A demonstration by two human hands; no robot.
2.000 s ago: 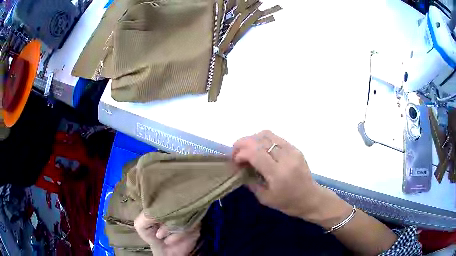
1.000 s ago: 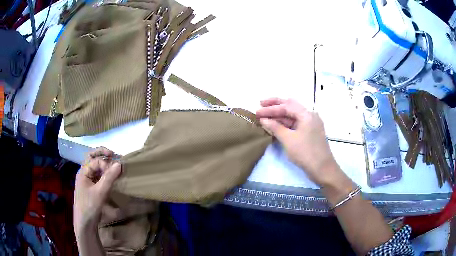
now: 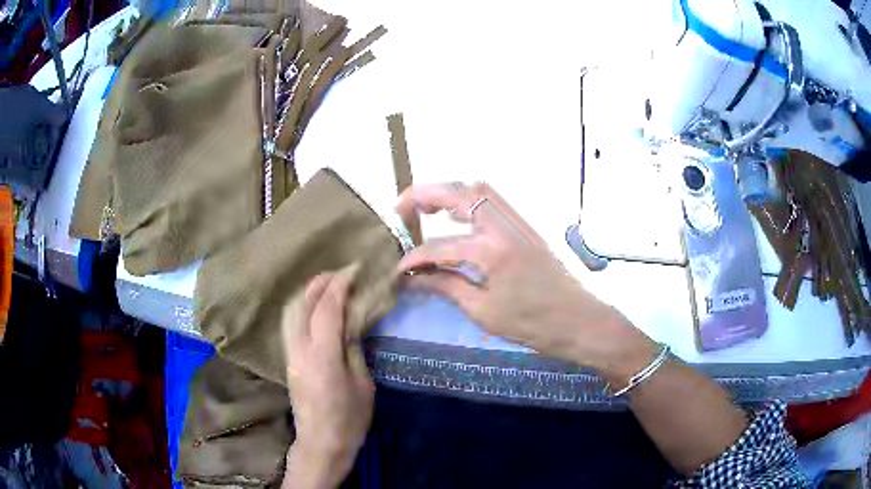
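A khaki-brown pocket piece (image 3: 277,258) lies at the table's front edge, overlapping the lower right of the stack of pieces (image 3: 191,134). My left hand (image 3: 329,353) lies on the piece with its fingers against the fabric; whether it grips is unclear. My right hand (image 3: 497,263) has thumb and fingertips at the piece's zipper side. A brown zipper tape end (image 3: 399,153) sticks up past my right fingers. The fingertips of my right hand partly hide the zipper.
A white sewing machine with blue trim (image 3: 726,67) stands at right. A grey-lilac phone (image 3: 728,277) and loose zippers (image 3: 826,229) lie below it. A ruler (image 3: 477,375) runs along the front edge. A heap of pieces (image 3: 234,425) sits on blue below the table.
The piece has turned and moved left towards the stack, its zipper side now at the right. My left hand has moved right onto the fabric; my right hand has shifted left.
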